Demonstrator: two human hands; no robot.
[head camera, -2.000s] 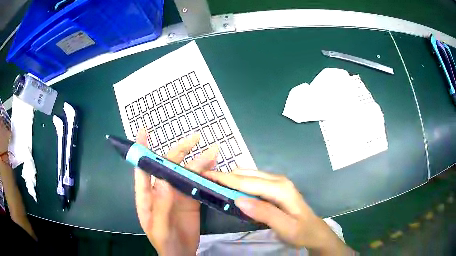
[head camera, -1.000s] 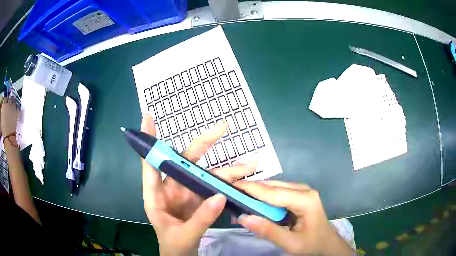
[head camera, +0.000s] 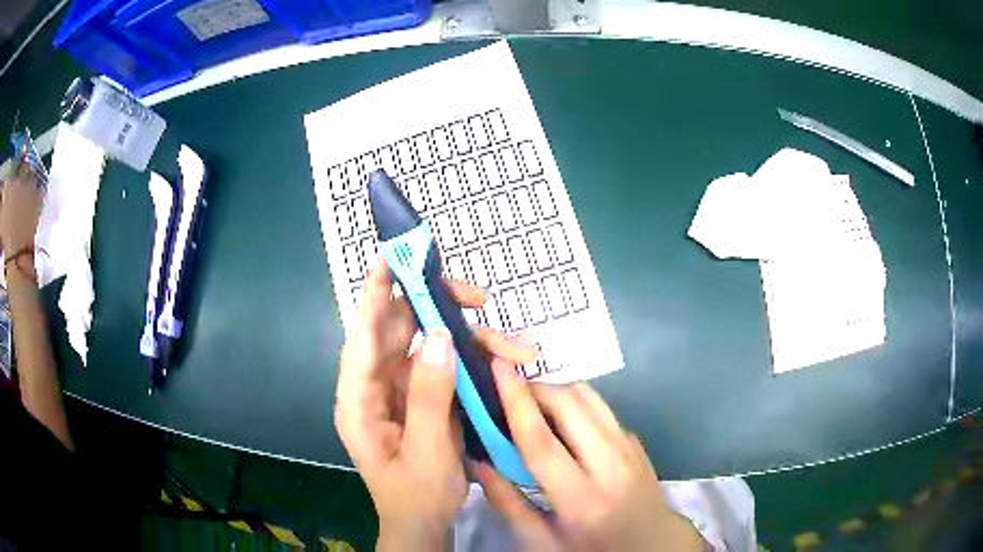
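A blue and black 3D printing pen (head camera: 412, 259) is held over the printed label sheet (head camera: 431, 99), its dark nose pointing up and away, a light blue panel facing the camera. My left hand (head camera: 401, 415) holds it from the left, thumb on the blue panel. My right hand (head camera: 587, 464) grips its lower right side near the rear end. The fingers hide parts of the black body, and its side buttons do not show. The sheet has rows of black-outlined rectangles, and its lower part is partly covered by pen and hands.
Two white-panelled pens (head camera: 181, 243) lie at left beside a bottle (head camera: 121, 124) and torn paper (head camera: 73, 226). A blue crate (head camera: 162, 45) is at top left. Crumpled white paper (head camera: 744, 216) lies over printed paper (head camera: 825, 313); a slim knife (head camera: 846, 146) is beyond. Another person's arm (head camera: 32, 313) is at far left.
The pen has turned from pointing left to pointing up and away, with another side of its blue panel showing. Both hands have shifted around it. The bench view has moved slightly right and up.
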